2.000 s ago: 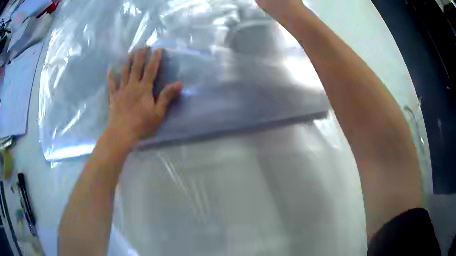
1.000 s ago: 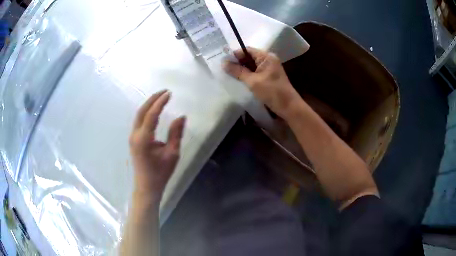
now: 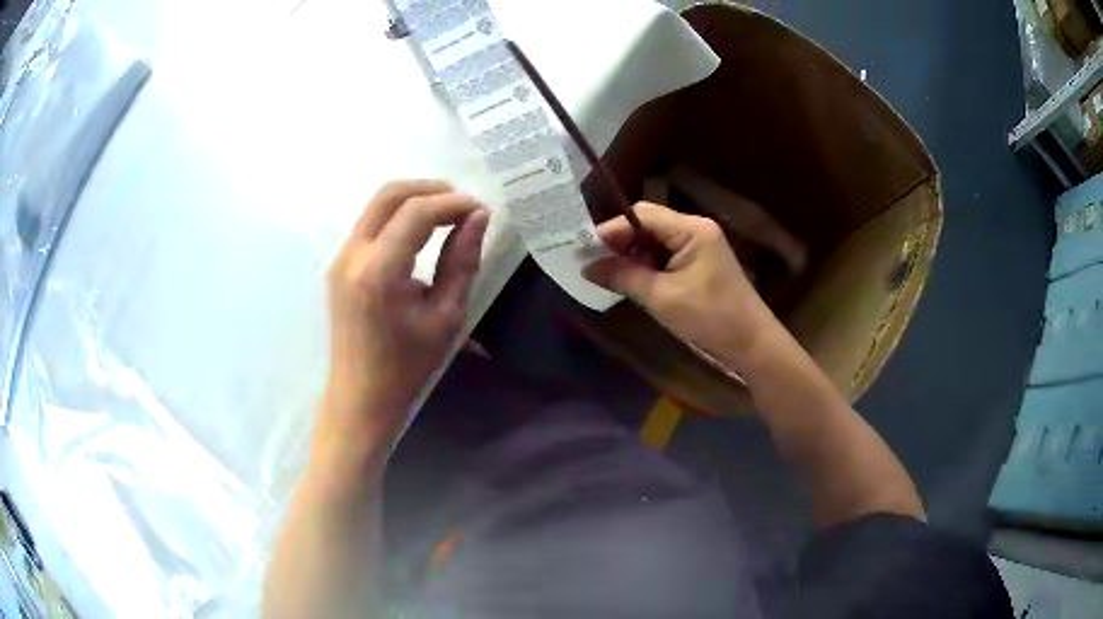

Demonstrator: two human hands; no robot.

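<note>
A long label strip with repeated grey print blocks runs from the top of the view over the right table edge. My right hand pinches the strip near its lower end and also holds a thin dark reddish-brown stick, which points up and left. My left hand is raised over the table edge left of the strip, thumb and fingertips close together. It is blurred, and I cannot tell whether something small is between them. A clear plastic bag lies at the left.
A deep open brown cardboard box stands beside the right table edge. The white-covered table has a small dark metal clip at the top beside the strip. A shelf stands at the upper right, with pale blue stacked items below it.
Since the last frame, my right hand has drawn the strip lower, towards me. My left hand has moved nearer the strip, and its fingers have closed from a spread pose. The camera view has shifted slightly.
</note>
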